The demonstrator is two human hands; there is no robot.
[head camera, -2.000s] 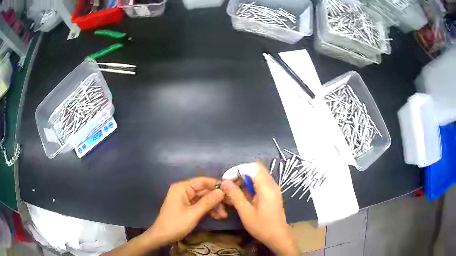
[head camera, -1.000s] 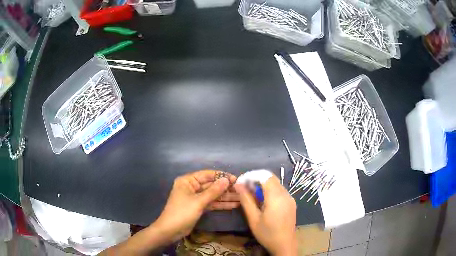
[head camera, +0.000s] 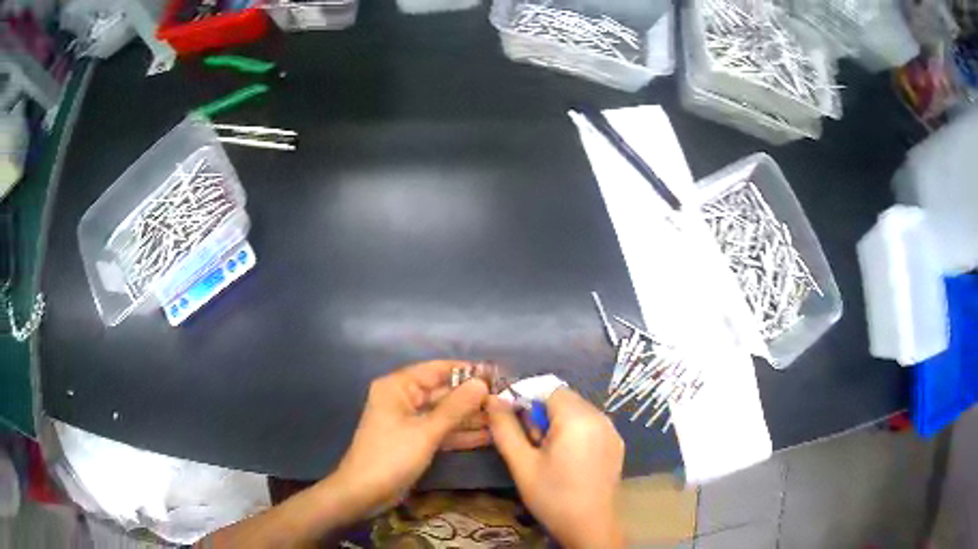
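Note:
My left hand is near the front edge, palm turned up, with small metal pins pinched between thumb and fingers; only their ends show. My right hand touches the left at the fingertips and holds a blue-handled tool, its tip hard to make out. A white cloth or paper patch shows at the right fingers. A loose heap of silver pins lies right of my right hand, partly on a long white paper strip.
Clear boxes of pins stand at left on a small scale, at right and back right. A black pen lies on the paper. Green-handled pliers and a red tray are back left.
My right hand has turned and lowered slightly, and less of the white patch shows. The fingertips of both hands are close together again. The whole view has shifted slightly.

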